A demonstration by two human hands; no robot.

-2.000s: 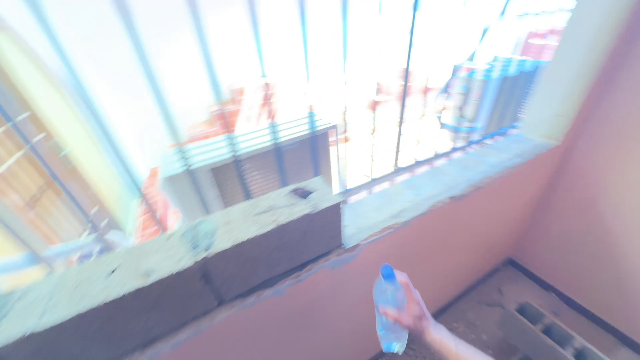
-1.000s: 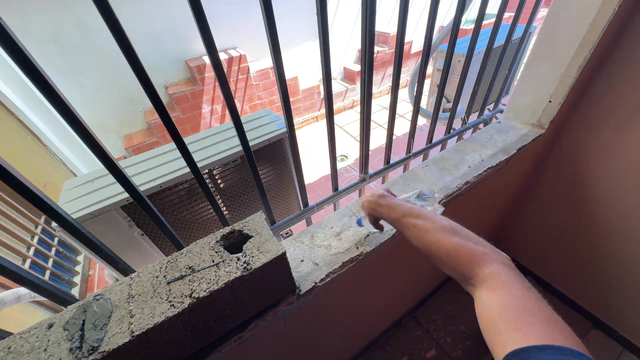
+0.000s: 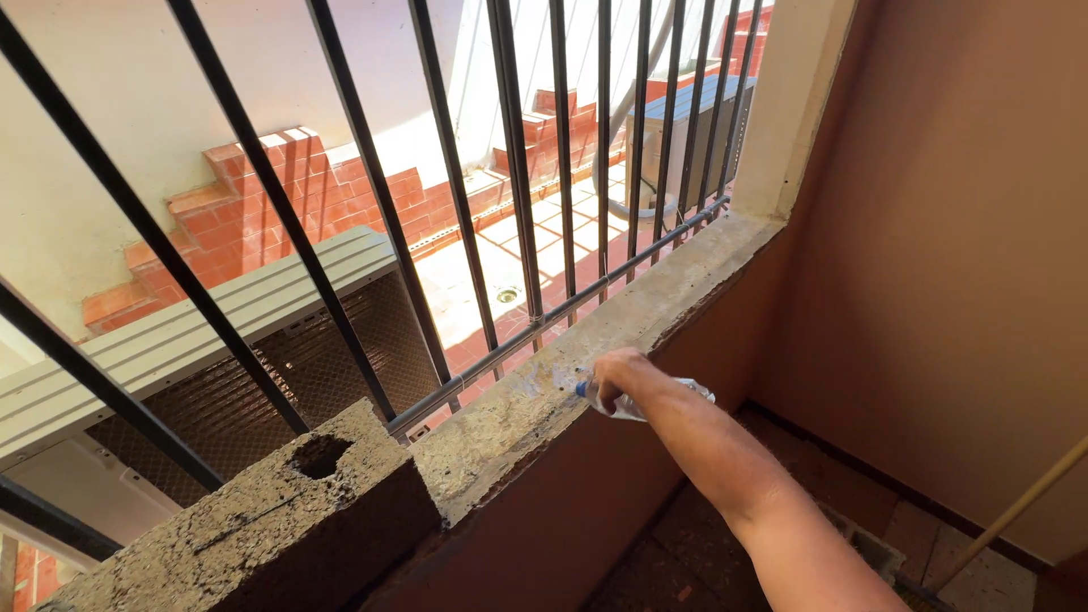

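My right hand [image 3: 625, 380] is closed around a clear plastic bottle [image 3: 629, 408] with a blue cap end, tipped on its side with that end pointing left over the sill. Beneath and beside it runs the rough concrete sill [image 3: 671, 289] of the low wall, with a damp-looking patch near the bottle's end. To the left, a concrete block [image 3: 280, 510] with a hole in its top sits on the same wall. My left hand is out of view.
Black metal bars [image 3: 450, 187] with a bottom rail [image 3: 518, 340] stand along the sill's outer side. Outside are air-conditioner units [image 3: 280, 357]. A reddish wall [image 3: 943, 212] rises at right; a wooden pole [image 3: 1020, 501] leans near the floor, by another block [image 3: 875, 548].
The bottle was upright in my right hand below the sill two seconds ago; now it is tipped over the sill. Since one second ago, the view has shifted.
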